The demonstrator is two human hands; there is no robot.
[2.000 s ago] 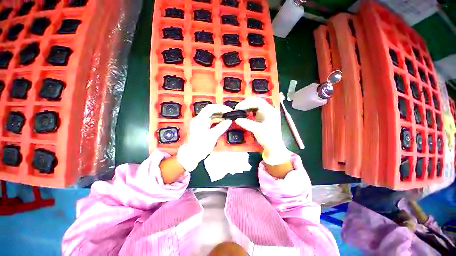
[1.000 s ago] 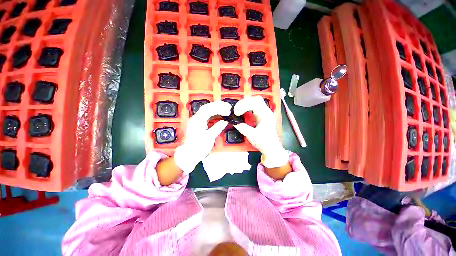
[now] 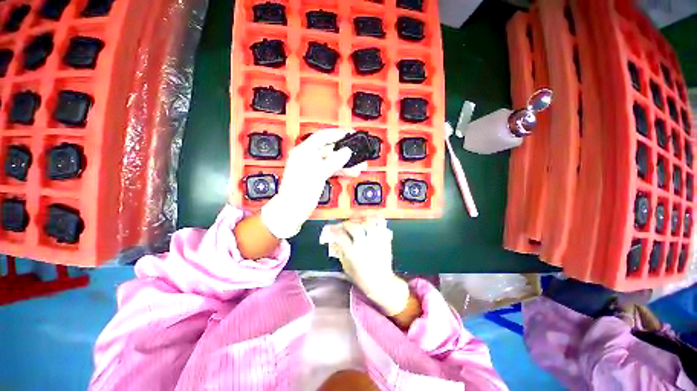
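Observation:
My left hand point(image 3: 306, 179), in a thin white glove, holds a black module point(image 3: 358, 149) between its fingers above the orange-red foam tray point(image 3: 319, 98). The tray's pockets hold several black modules, and one pocket in the second column is empty. My right hand point(image 3: 365, 256), also in a white glove, is at the tray's near edge. Its fingers are on a white wiping cloth point(image 3: 334, 234), mostly covered by the hand. The fingers look bent around the cloth.
A slim pale brush point(image 3: 461, 174), a small clear-white piece point(image 3: 464, 119) and a solvent bottle point(image 3: 491, 132) with a raised metal lid lie right of the tray. Stacked foam trays stand at left point(image 3: 115, 145) and right point(image 3: 569, 153). A person's pink sleeve point(image 3: 569, 336) shows at lower right.
My right hand has let go of the module and moved down to the cloth. My left hand keeps the module, now tilted. The view has shifted, so the tray sits higher in the picture.

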